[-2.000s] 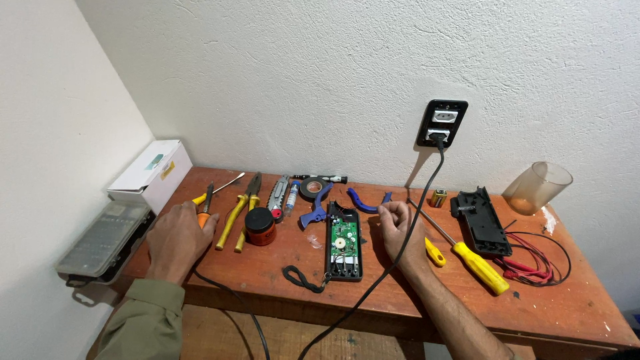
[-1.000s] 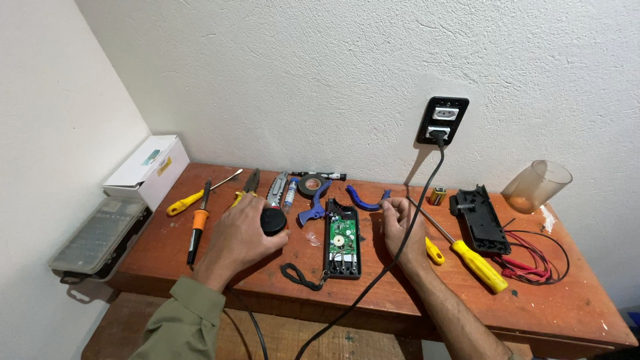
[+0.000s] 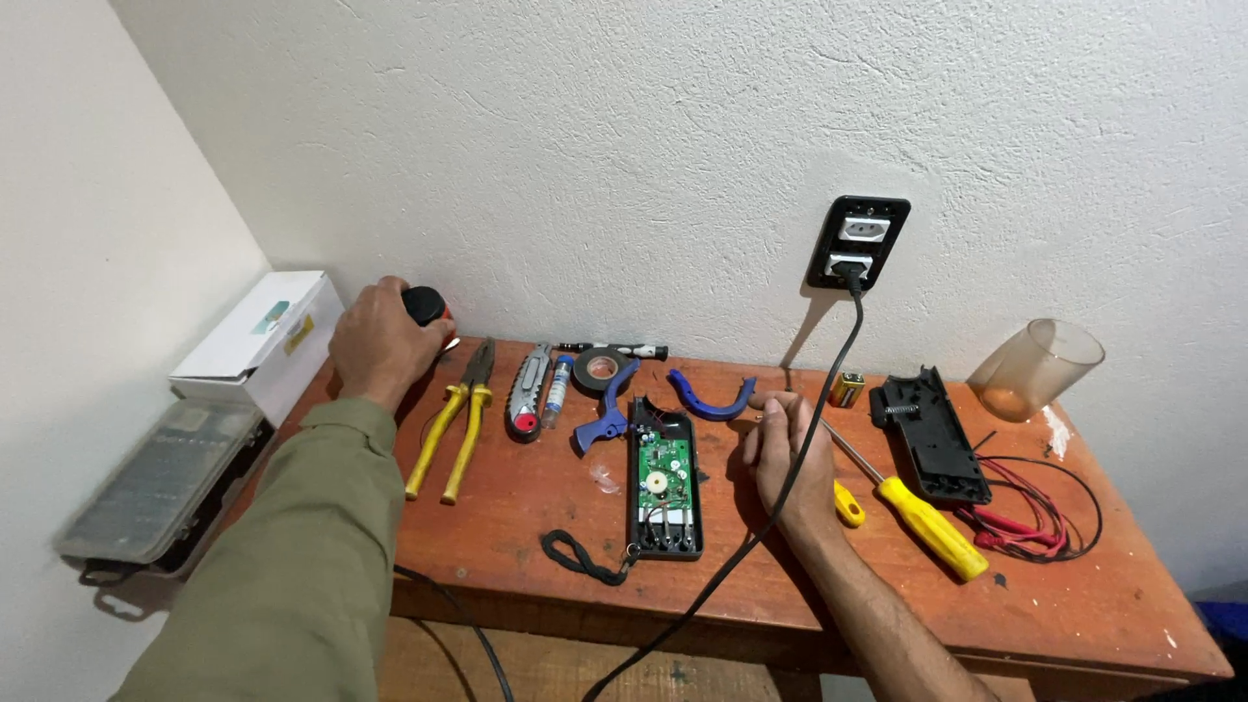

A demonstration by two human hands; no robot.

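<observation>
My left hand (image 3: 385, 341) grips a small jar with a black lid (image 3: 424, 305) near the wall, right of the white box. My right hand (image 3: 790, 453) rests on the wooden table beside a blue curved plastic piece (image 3: 714, 398); its fingertips are bent together, and whether they pinch anything is unclear. Between the hands lies an opened black device housing with a green circuit board (image 3: 666, 473) and a wrist cord (image 3: 585, 563). Yellow-handled pliers (image 3: 453, 429), a utility knife (image 3: 529, 395), a small blue-capped tube (image 3: 558, 390), black tape (image 3: 601, 370) and a blue plastic trigger-shaped part (image 3: 606, 419) lie left of it.
A black power cord (image 3: 746, 546) runs from the wall outlet (image 3: 860, 242) across the table beside my right hand. Rightward are a 9-volt battery (image 3: 847, 390), yellow screwdriver (image 3: 933, 529), black cover (image 3: 931, 439), red wires (image 3: 1033, 531) and clear cup (image 3: 1043, 370). Leftward stand a white box (image 3: 258, 341) and organizer case (image 3: 166, 487).
My left hand let go of the orange-handled tool, took hold of the jar beside the pliers, and carried it left and back toward the wall. My right hand has stayed near the blue curved piece.
</observation>
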